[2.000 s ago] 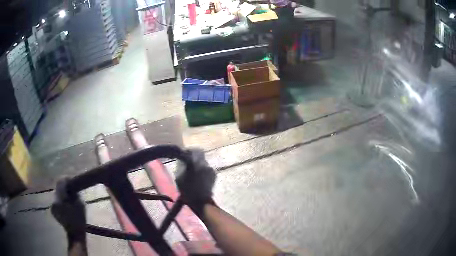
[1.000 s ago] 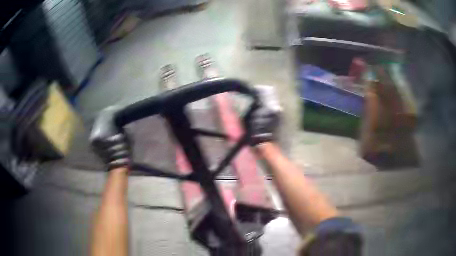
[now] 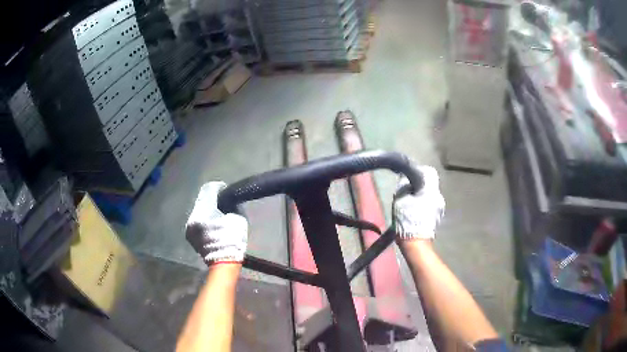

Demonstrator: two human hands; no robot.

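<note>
My left hand [image 3: 217,227], in a white knit glove, is closed around the left side of the black loop-shaped tow handle [image 3: 317,173]. My right hand [image 3: 419,204], also gloved, is closed around the handle's right side. The handle's dark bar runs down to the pump unit [image 3: 354,323] at the bottom edge. Two red forks [image 3: 366,201] of the pallet truck point forward, low over the floor, with nothing on them. Their paler worn tips show beyond the handle.
Grey panels [image 3: 129,96] stand stacked on a blue pallet at left; another grey stack [image 3: 302,31] on a wooden pallet [image 3: 313,67] is ahead. A yellow-tan box [image 3: 97,265] is at lower left. A grey column [image 3: 473,113], workbench [image 3: 577,158] and blue crate [image 3: 567,285] are at right.
The view and truck have turned left, so the workbench and crates now lie at the right edge. The forks point towards the far stack. Both hands remain on the handle.
</note>
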